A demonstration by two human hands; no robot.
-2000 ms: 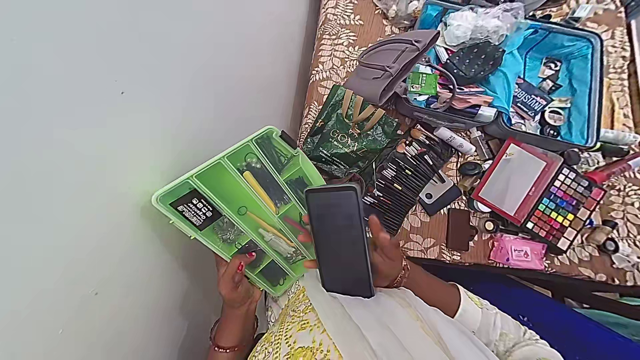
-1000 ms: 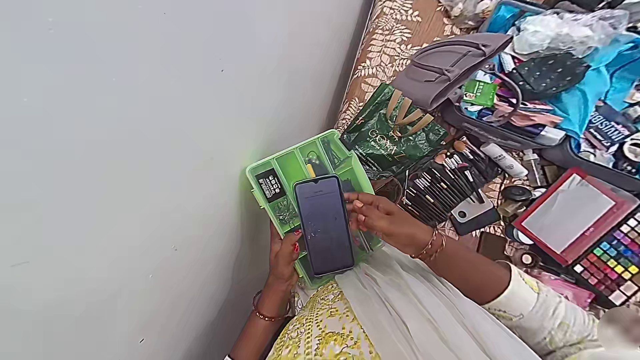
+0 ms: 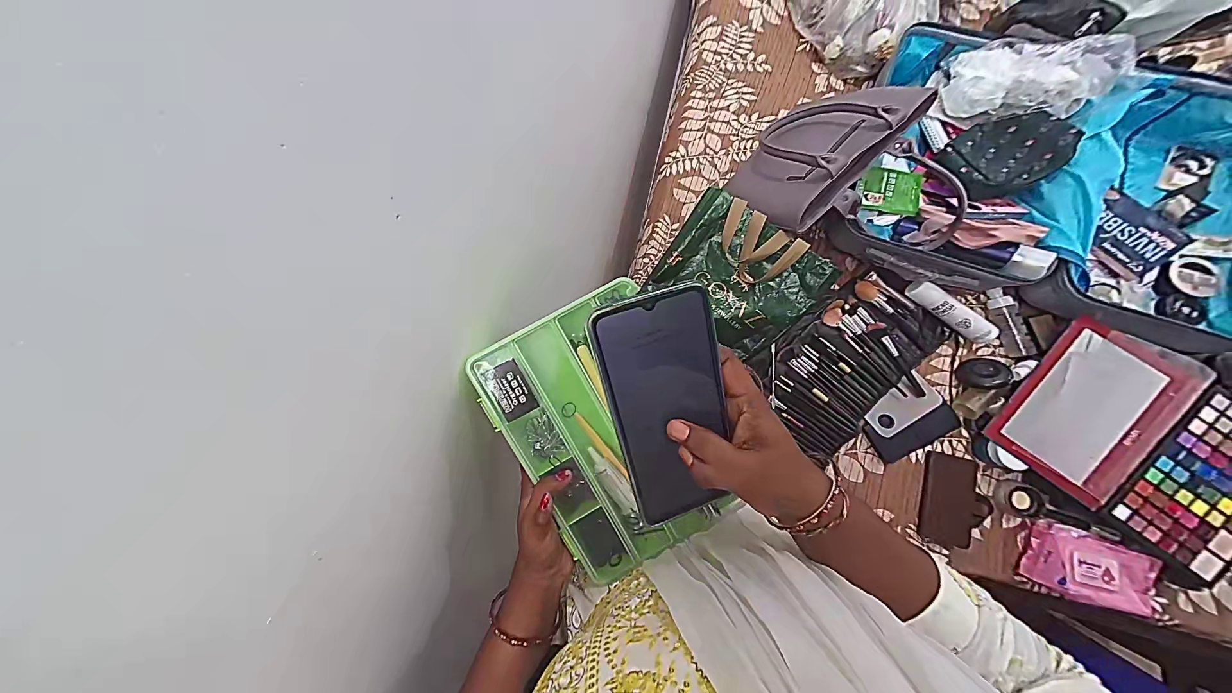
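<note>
My left hand (image 3: 545, 529) grips the lower left edge of a green plastic compartment box (image 3: 544, 342), its fingertips on the transparent lid. Small dark items, a yellow stick (image 3: 599, 445) and a whitish tube lie in its compartments. My right hand (image 3: 746, 438) holds a smartphone (image 3: 659, 395) with a dark screen above the right part of the box, hiding what lies under it. The thumb rests over the screen and the other fingers are mostly hidden behind the phone. Whether the phone touches the lid I cannot tell.
On the leaf-patterned cloth (image 3: 712, 106) stand a green shopping bag (image 3: 717, 260), a grey handbag (image 3: 828, 154) and an open suitcase (image 3: 1068, 192). Makeup brushes (image 3: 833, 380), a mirrored palette (image 3: 1088, 414), a pink wipes packet (image 3: 1090, 568) and a spray can (image 3: 951, 310) lie nearer. A wall (image 3: 241, 337) borders the left.
The phone, beside the box's right edge two seconds ago, has moved left over the box. The right fingers that were raised beside the phone one second ago now grip it.
</note>
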